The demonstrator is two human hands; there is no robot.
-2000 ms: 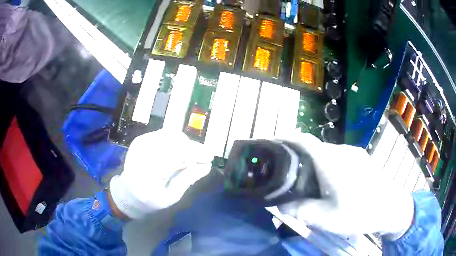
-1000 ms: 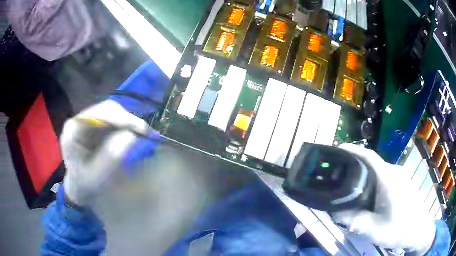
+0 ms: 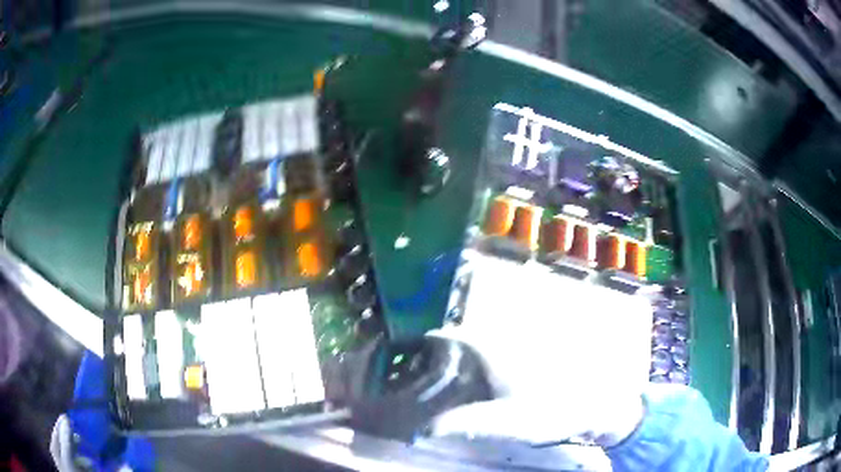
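My right hand (image 3: 535,417), in a white glove, is shut on the black handheld barcode scanner (image 3: 415,383), whose rounded head points left over the near edge between the two units. The upper chassis half with power board (image 3: 263,346) lies on the left, with rows of orange coils and white strips. The lower chassis with main circuit board (image 3: 553,313) lies on the right, with three copper coil groups and a glaring white area that merges with the glove. A white sliver at the lower left edge may be my left hand, but it is too cut off to tell.
Both units lie on a green mat (image 3: 410,230) with a curved metal rail behind. A dark blurred upright piece (image 3: 424,124) stands between them. Shiny conveyor rollers (image 3: 770,304) are at the right. A blue bin (image 3: 89,396) is below the near rail at lower left.
The view has swung right, bringing the right unit and rollers into view. My right hand still holds the scanner, now between the units. My left hand has dropped almost or fully out of the picture.
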